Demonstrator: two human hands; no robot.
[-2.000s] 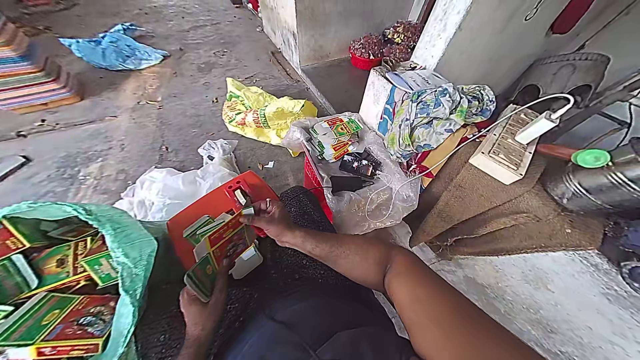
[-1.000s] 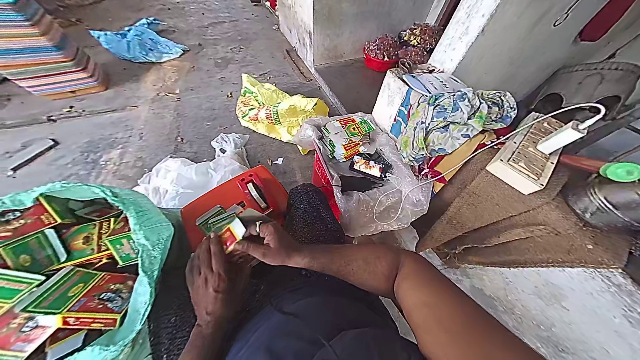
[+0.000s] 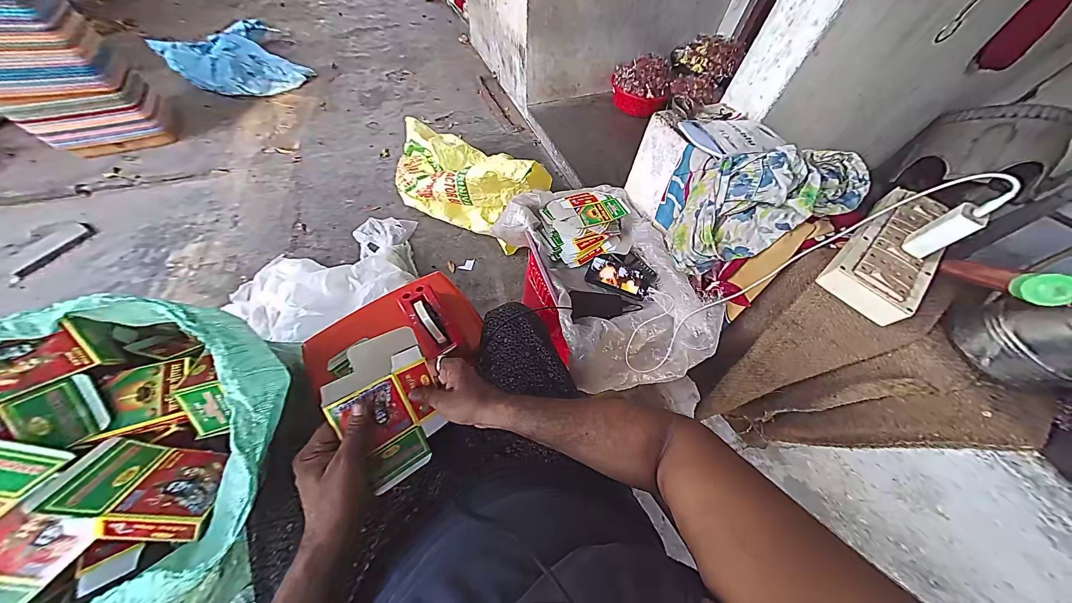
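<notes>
A printed red and green cardboard carton, partly unfolded with pale flaps spread, is held between both hands. My left hand grips its lower left side, thumb on the printed face. Fingers of my right hand, one wearing a ring, hold its right edge. Behind the carton lies an orange-red plastic tray that carries a red tape dispenser. Many similar cartons fill a green woven sack at the left.
A plastic-lined red crate holds flat cartons and a lit phone. Nearby are a white plastic bag, a yellow bag, and a power strip with a white cable on burlap. A blue plastic sheet lies farther back.
Two seconds ago the hands held several carton pieces over the tray; one second ago they were close together around a small piece. Now they are apart, with an opened-out carton between them.
</notes>
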